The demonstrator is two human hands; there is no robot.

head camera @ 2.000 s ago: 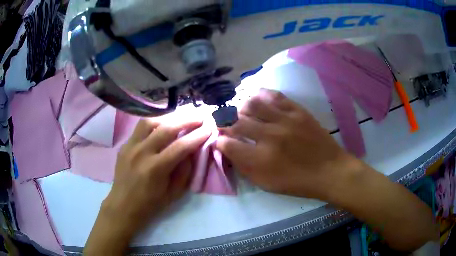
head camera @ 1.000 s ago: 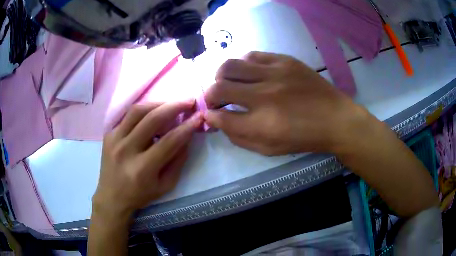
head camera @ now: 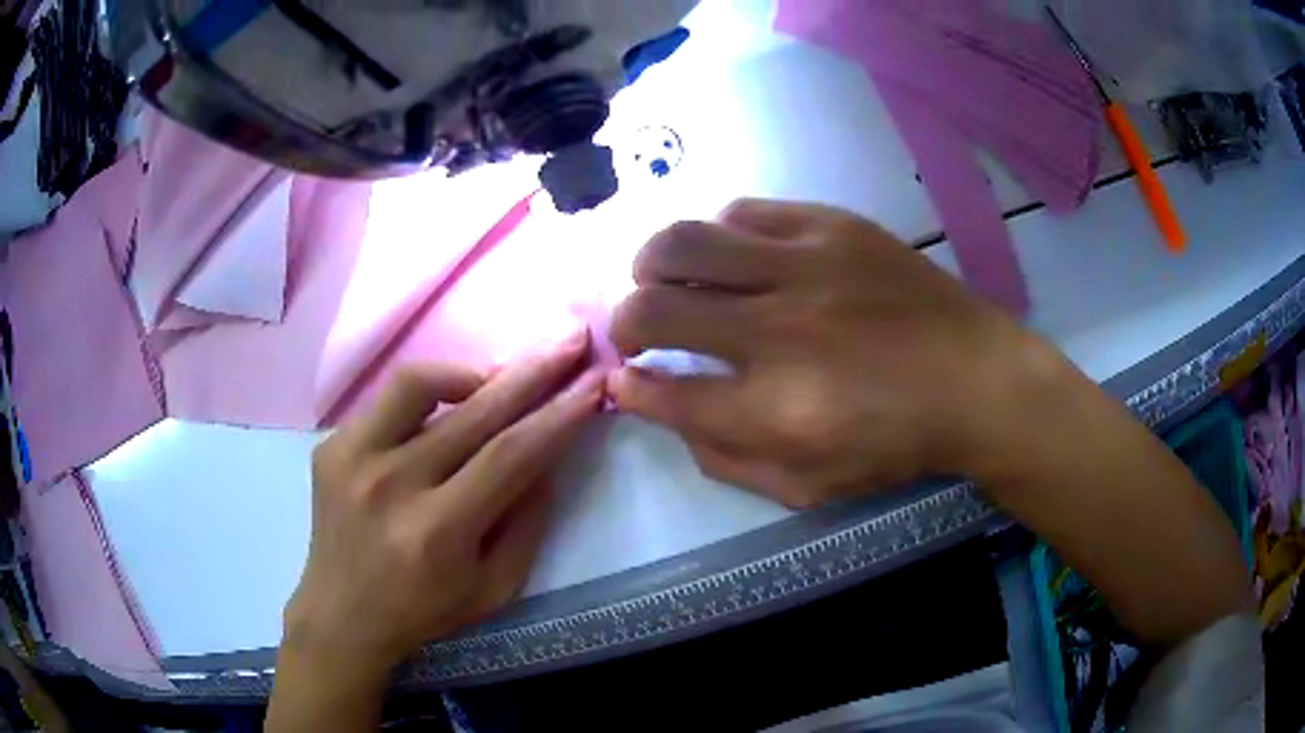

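Note:
A pink fabric panel lies in front of the sewing machine head, washed out by the bright light. My left hand pinches the panel's edge between thumb and fingers. My right hand pinches the same edge from the right, its fingertips almost touching the left ones. The exact fold between the fingertips is partly hidden. The dark presser foot area is just beyond the fingertips, with the fabric edge running near it.
Pink panels lie at left. Narrow pink strips are fanned at upper right, beside an orange-handled tool and a dark metal part. A ruled grey table edge curves in front; a teal basket stands lower right.
Both hands have moved nearer the wearer with the fabric, away from the needle area. The view has shifted, so the machine head sits higher and its lettering is out of view.

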